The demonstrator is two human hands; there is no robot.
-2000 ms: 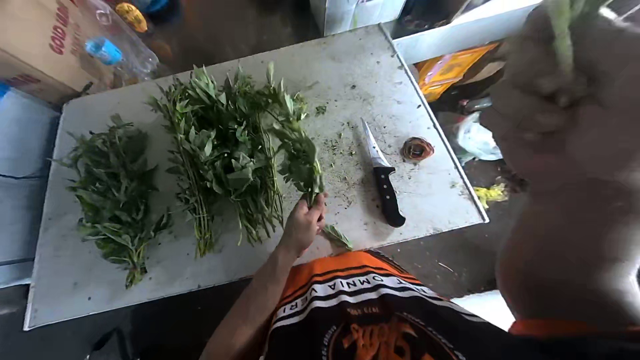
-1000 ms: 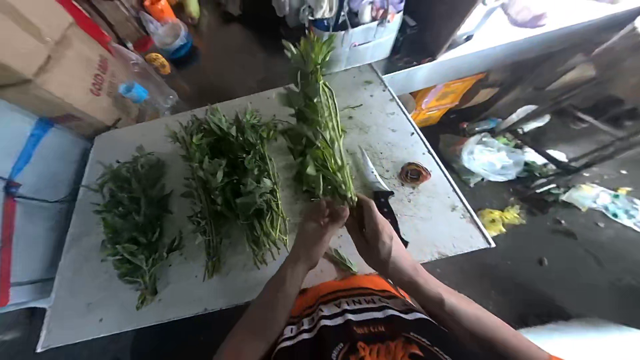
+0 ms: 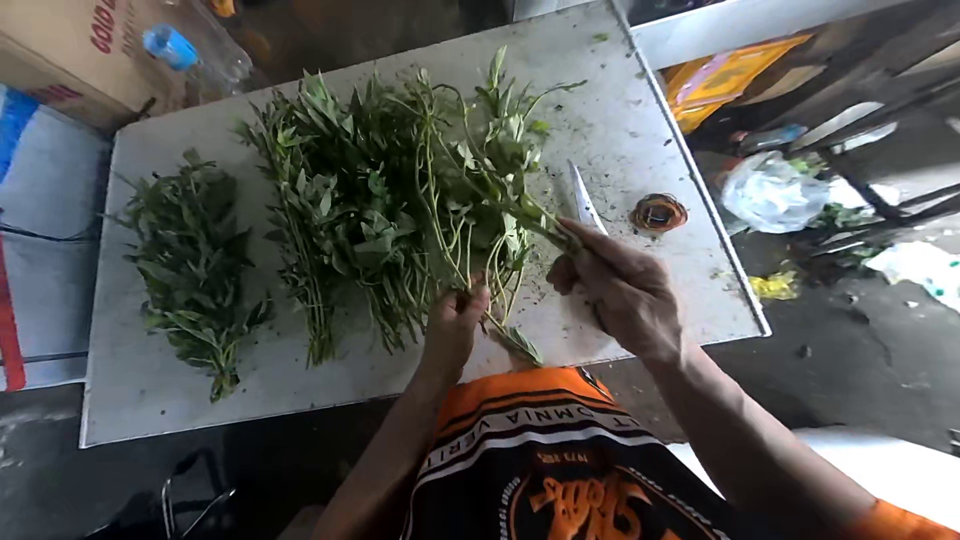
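Note:
My left hand (image 3: 457, 322) pinches the lower ends of some leafy green stems (image 3: 431, 172) near the front of the white table (image 3: 270, 390). Thicker stems (image 3: 525, 214) are gripped in my right hand (image 3: 622, 285), which is over the knife's handle and hides most of it; the blade (image 3: 585, 196) shows just beyond. Left of my hands lie leafy bunches (image 3: 360, 202), and a separate bunch (image 3: 191, 255) rests at the far left. A loose sprig (image 3: 521, 345) is at the front edge. A coil of rubber bands (image 3: 658, 213) lies right of the knife.
Cardboard boxes (image 3: 60, 60) and a clear plastic bottle with a blue cap (image 3: 171, 49) are beyond the table's left corner. Past the right edge are a yellow-orange package (image 3: 720, 82), a plastic bag (image 3: 776, 191) and litter on the floor. A light-coloured box (image 3: 52, 247) stands at the left.
A second ago both hands were together at the base of one upright bunch. Now they are apart, each with stems, and the stems spread between them. The view has shifted.

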